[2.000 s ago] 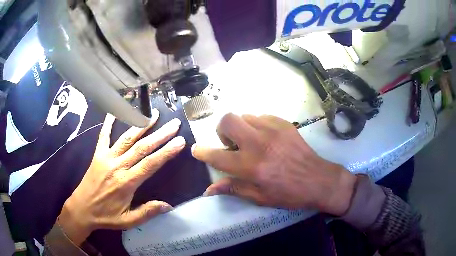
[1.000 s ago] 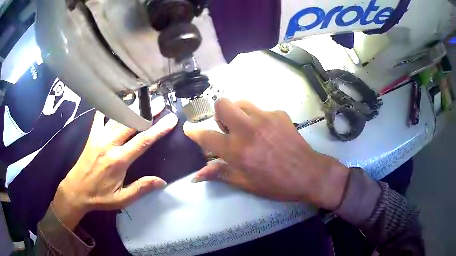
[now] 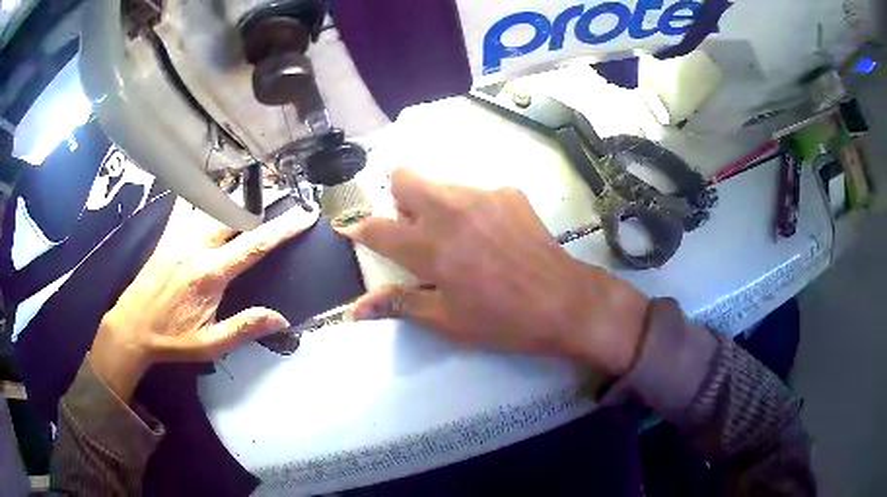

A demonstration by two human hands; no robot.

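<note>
The dark fabric panel (image 3: 297,267) lies on the white table between my hands, its near edge at the thumbs. My left hand (image 3: 185,286) lies on the cloth, fingers spread, its index fingertip beside the presser foot (image 3: 303,194). My right hand (image 3: 486,262) is at the cloth's right edge, index finger beside the ribbed metal knob or guide (image 3: 342,202) and thumb at the near corner; whether it pinches the cloth I cannot tell. A white-printed part of the dark cloth (image 3: 122,184) lies at the left.
The white sewing machine head (image 3: 185,107) overhangs my left fingers. Fabric shears (image 3: 608,184) lie right of the needle. Small red and dark snips (image 3: 789,194) lie at the table's right end. A printed ruler scale (image 3: 438,427) runs along the front edge.
The dark panel has moved away from me, toward the presser foot, and its near edge now shows at my thumbs. My right hand has moved inward with it. The view has shifted slightly.
</note>
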